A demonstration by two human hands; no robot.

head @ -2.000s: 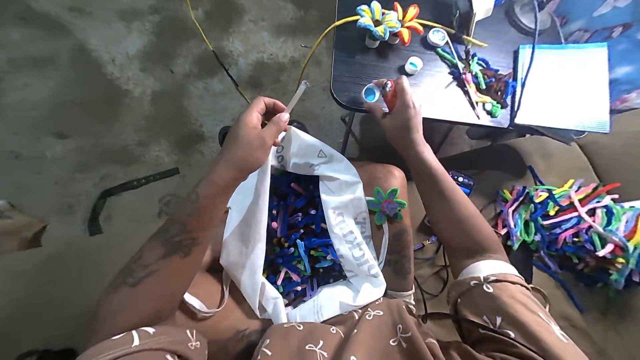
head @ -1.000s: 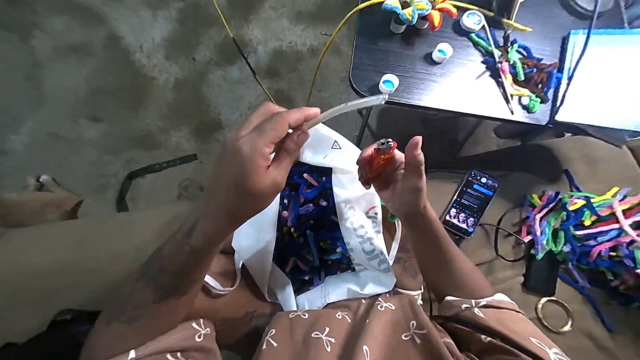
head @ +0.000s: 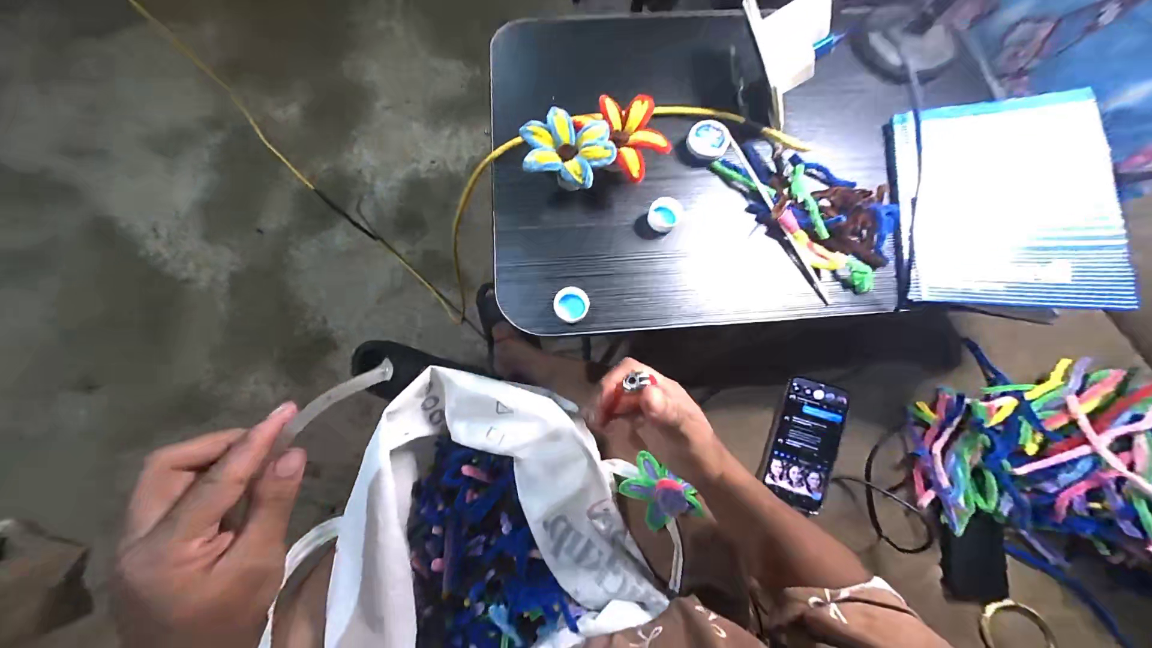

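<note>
My left hand (head: 211, 517) pinches a translucent glue stick (head: 337, 394), which points up and right from my fingertips. On the right, my right hand (head: 652, 414) is closed around a red lighter (head: 637, 382) with its metal top showing. Between my hands a white fabric bag (head: 549, 477) lies open on my lap, holding dark blue and multicolored pipe cleaner pieces (head: 481, 540). A green and purple pipe cleaner flower (head: 660, 489) is beside the bag, near my right forearm.
A black table (head: 612, 270) bears a blue-yellow flower (head: 567, 148), a red-yellow flower (head: 634, 135), small tubs (head: 571, 305) and pipe cleaner scraps (head: 837, 216). A phone (head: 804, 445) and a pipe cleaner pile (head: 1026, 450) lie on the right.
The white tub that was in my right hand two seconds ago now stands at the table's near edge. My left hand has moved left with the glue stick, away from the lighter.
</note>
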